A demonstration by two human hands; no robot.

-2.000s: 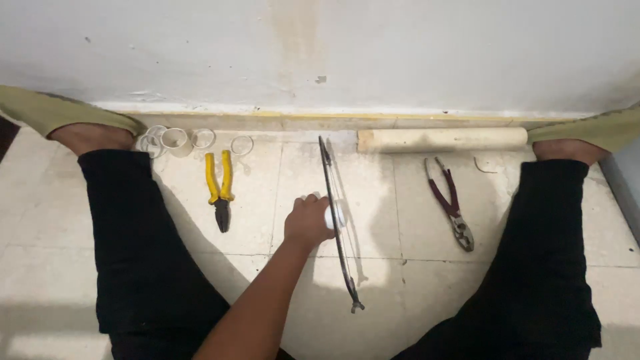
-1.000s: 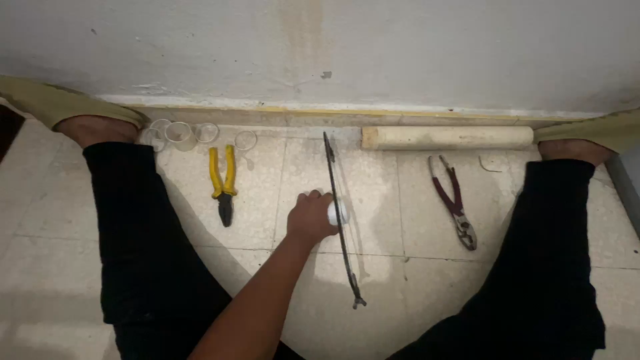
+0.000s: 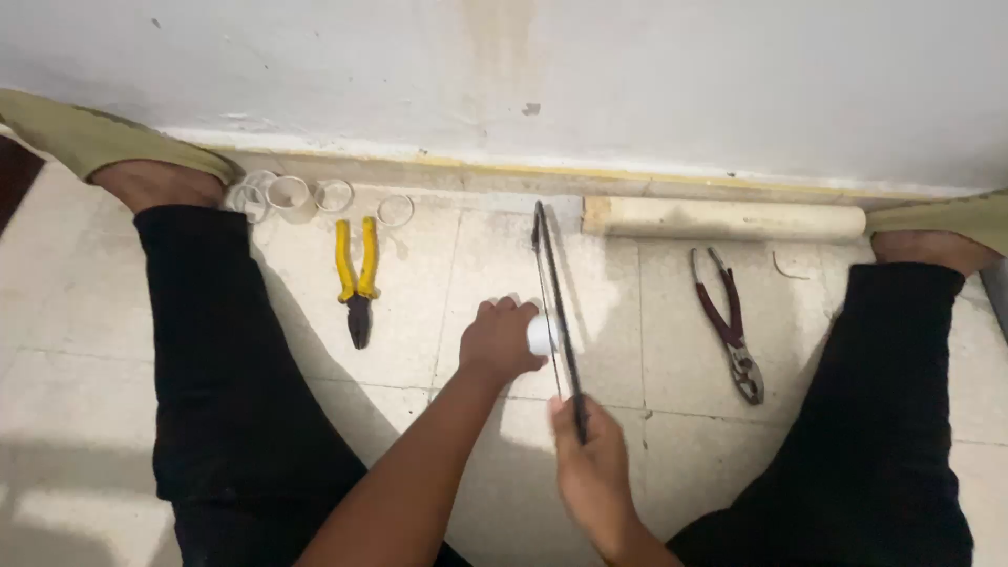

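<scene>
My left hand (image 3: 500, 342) grips a short white plastic pipe (image 3: 542, 336) low over the tiled floor, its right end showing past my fingers. My right hand (image 3: 594, 465) is closed around the near end of a hacksaw (image 3: 557, 303), whose thin blade side faces left and crosses the pipe's right end. Whether the blade touches the pipe is hard to tell. Left of my hands lie pliers with yellow handles (image 3: 359, 276), jaws toward me. On the right, slip-joint pliers with dark red handles (image 3: 728, 323) rest on the tiles.
Several white plastic rings (image 3: 395, 210) and a short pipe piece (image 3: 290, 198) are near my left foot. A long cream pipe (image 3: 724, 219) lies along the wall (image 3: 378, 79) toward my right foot. A thin curved wire (image 3: 787, 269) is beside it. My legs flank the floor area.
My right hand has come into view and taken hold of the hacksaw's near end, where no hand was before. My left hand stays on the white pipe.
</scene>
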